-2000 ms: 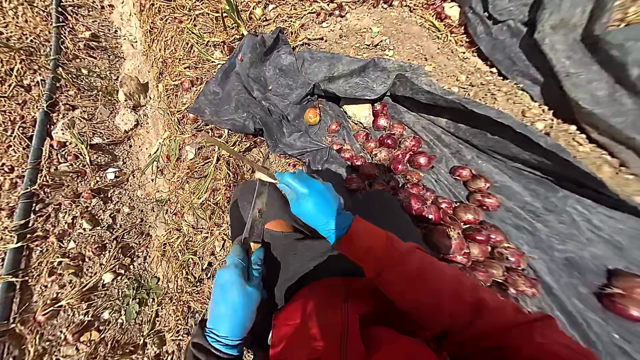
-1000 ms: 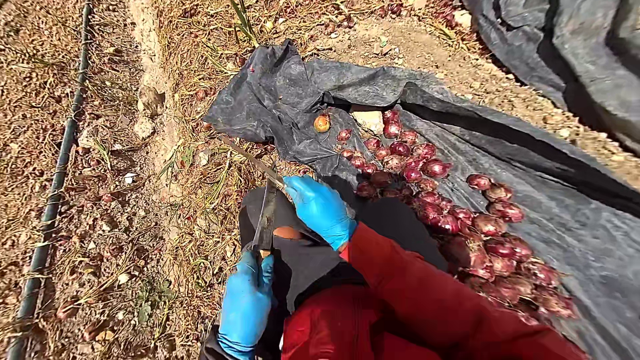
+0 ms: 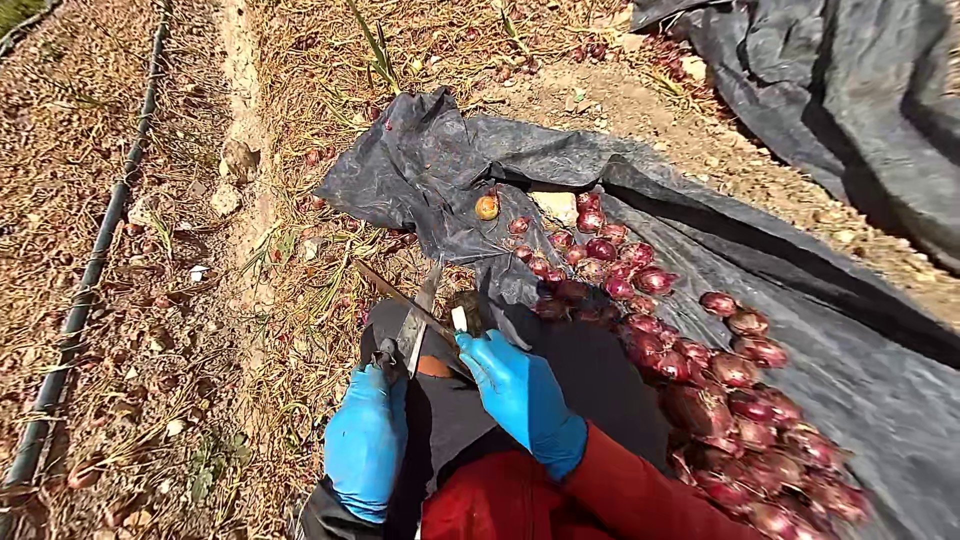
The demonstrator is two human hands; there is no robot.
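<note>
Two blades cross above my dark-trousered knee. My left hand [image 3: 367, 431], in a blue glove, grips a pair of metal shears [image 3: 421, 319] by what looks like a dark handle, its blades pointing up and away. My right hand [image 3: 521, 397], also gloved in blue, holds a long, thin, brownish blade or file [image 3: 397, 294] that slants up to the left across the shears; a white piece [image 3: 459, 319] shows by its fingers. Red onions [image 3: 694, 367] lie heaped on a black plastic sheet [image 3: 810, 292] right of my leg, several touching one another. Fingertips are partly hidden.
A yellow-brown onion [image 3: 487, 208] and a pale stone block [image 3: 556, 208] rest on the sheet's far part. A dark irrigation hose [image 3: 94, 262] runs along the left over soil and dry stalks. Another crumpled dark sheet [image 3: 832, 90] lies at the upper right.
The tool in my left hand now points farther up beyond the crossing blade, where before it lay mostly below it. My right hand still holds the long blade.
</note>
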